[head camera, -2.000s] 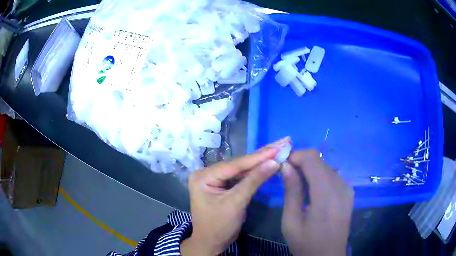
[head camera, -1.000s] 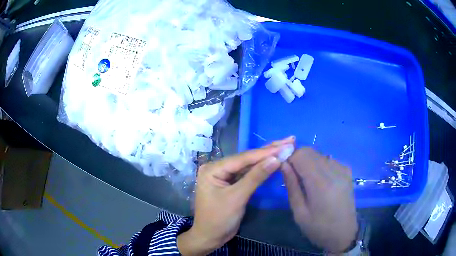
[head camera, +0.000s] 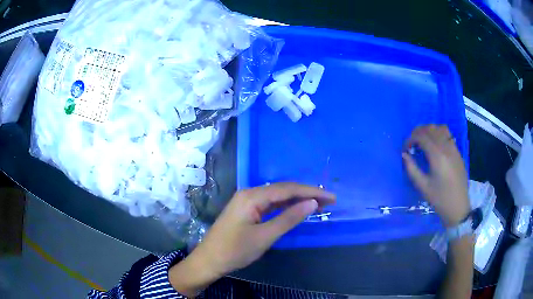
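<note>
My left hand (head camera: 257, 219) is over the tray's near left edge, thumb and index finger close together. No white housing shows between them, and the inside of the grip is hidden. My right hand (head camera: 438, 169) is over the right part of the blue tray (head camera: 350, 230), slightly blurred. Its thumb and index finger are around a small white stem piece (head camera: 412, 150); I cannot tell if they grip it. Several white housings (head camera: 312, 78) lie in a loose pile at the tray's back left. Thin stem pieces (head camera: 384, 209) lie along its near edge, some partly behind my right hand.
A large clear bag of white housings (head camera: 134, 117) stands left of the tray. A clear pack (head camera: 20, 76) is at the far left. Clear sleeves with a white label (head camera: 488, 239) lie at the tray's near right corner. The worktop (head camera: 350, 271) has a curved edge.
My hands have parted. My right hand has moved right, to the lone stem piece. The white housing seen at my left fingertips no longer shows. The whole view has shifted, moving the tray and bag leftward.
</note>
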